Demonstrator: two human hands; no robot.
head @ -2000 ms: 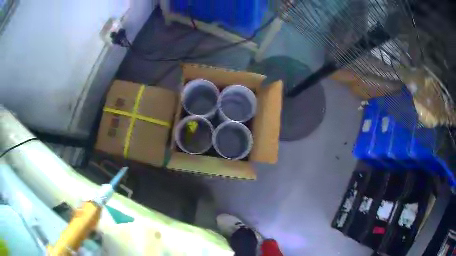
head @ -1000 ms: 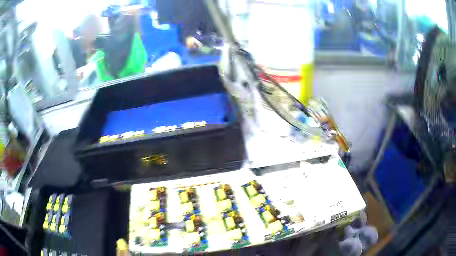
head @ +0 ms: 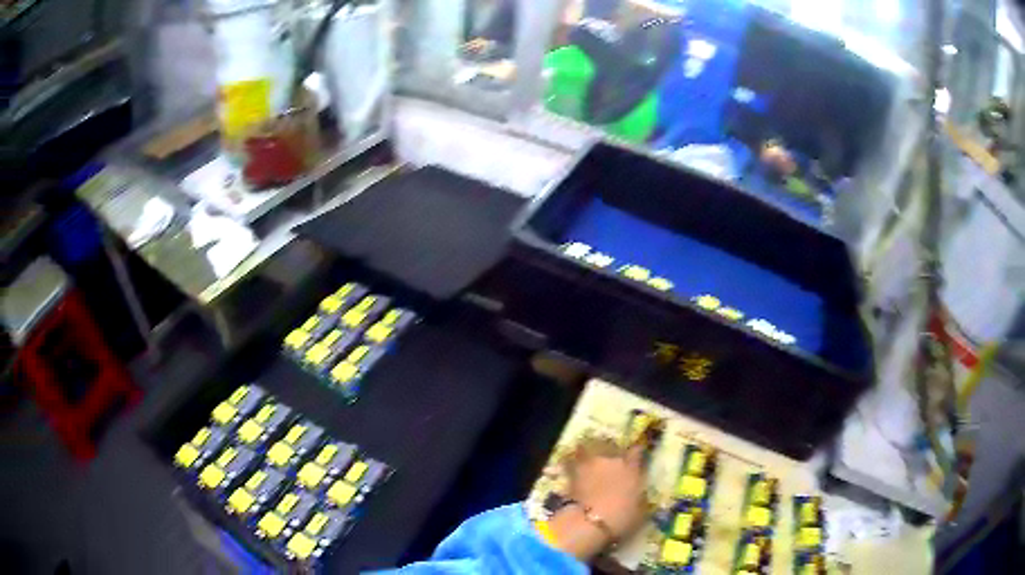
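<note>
My left hand [head: 607,485], in a blue sleeve with a band at the wrist, reaches over the left part of the cream work panel [head: 593,418]. Its fingers are at the leftmost circuit board [head: 644,427]; they are blurred and I cannot tell whether they grip it. More boards with yellow blocks [head: 755,519] stand in rows on the panel to the right of the hand. My right hand is not in view.
A black tote with a blue interior [head: 697,357] stands behind the panel. A black tray [head: 433,393] holds boards in groups at the left. A flat dark sheet [head: 422,225] lies behind it. A red stool [head: 79,365] is far left. People are in the background.
The view has swung from the floor and cartons to the bench, then left. My left hand has come into view over the panel's left boards.
</note>
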